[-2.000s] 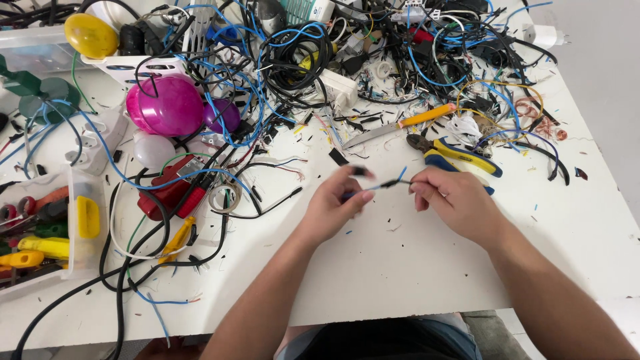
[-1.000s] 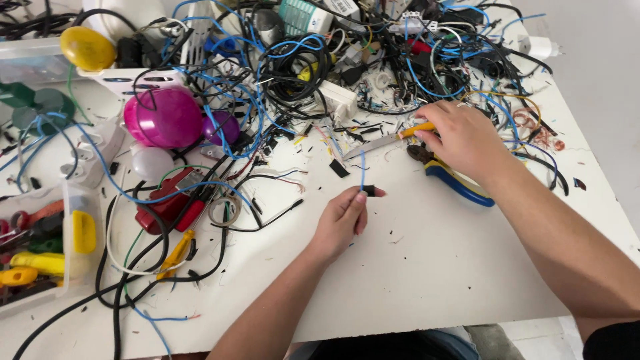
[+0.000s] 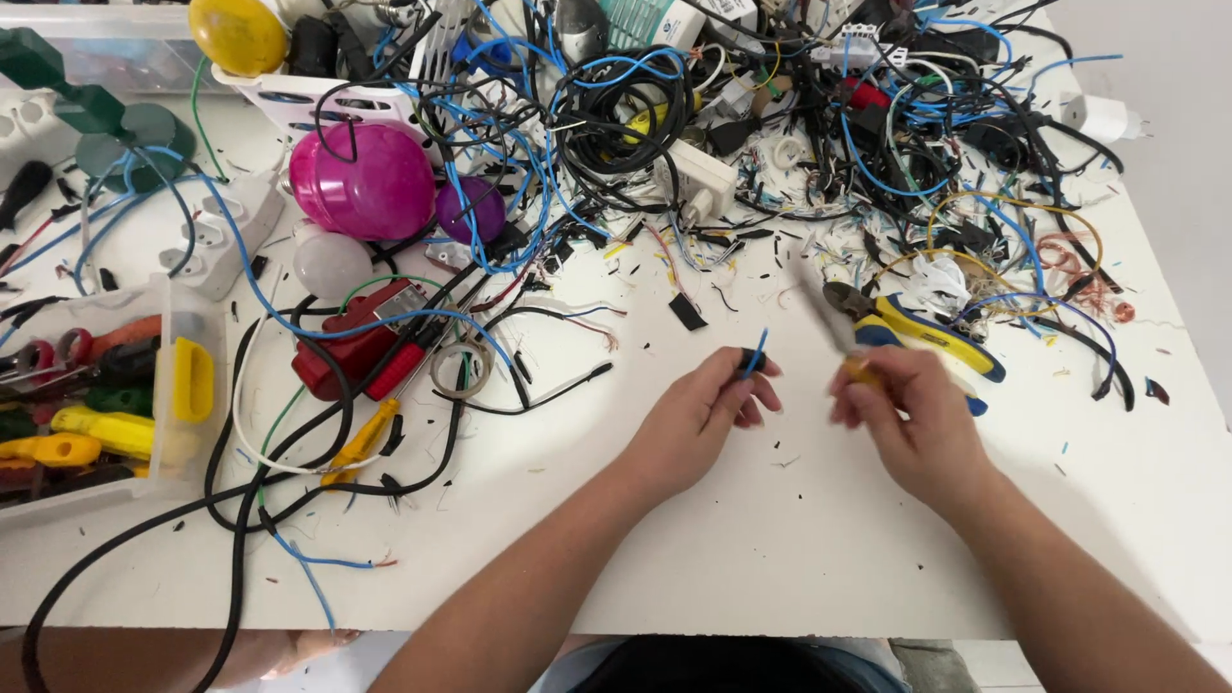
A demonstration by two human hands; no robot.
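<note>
Near the middle of the white table, my left hand (image 3: 698, 414) pinches a short blue wire (image 3: 757, 352) together with a small black piece (image 3: 751, 361) at the fingertips. My right hand (image 3: 900, 409), a little to the right, is closed on the orange handle of a knife (image 3: 826, 308); its blade is blurred and points up and away. Just beyond that hand lie yellow-and-blue pliers (image 3: 929, 337) with dark jaws. A small black strip (image 3: 687, 313) rests on the table beyond my left hand.
Tangled cables (image 3: 626, 115) and wire scraps cover the far side. At left are a magenta bulb (image 3: 362, 181), a red device (image 3: 351, 351), a tape roll (image 3: 461, 370), a yellow-handled tool (image 3: 364, 445) and a clear bin (image 3: 192, 443) of tools. Black cable (image 3: 236, 568) hangs over the near edge.
My right hand reached the orange-handled knife lying beside the pliers, took hold of it and drew it nearer to me. My left hand still holds the blue wire and black piece.
</note>
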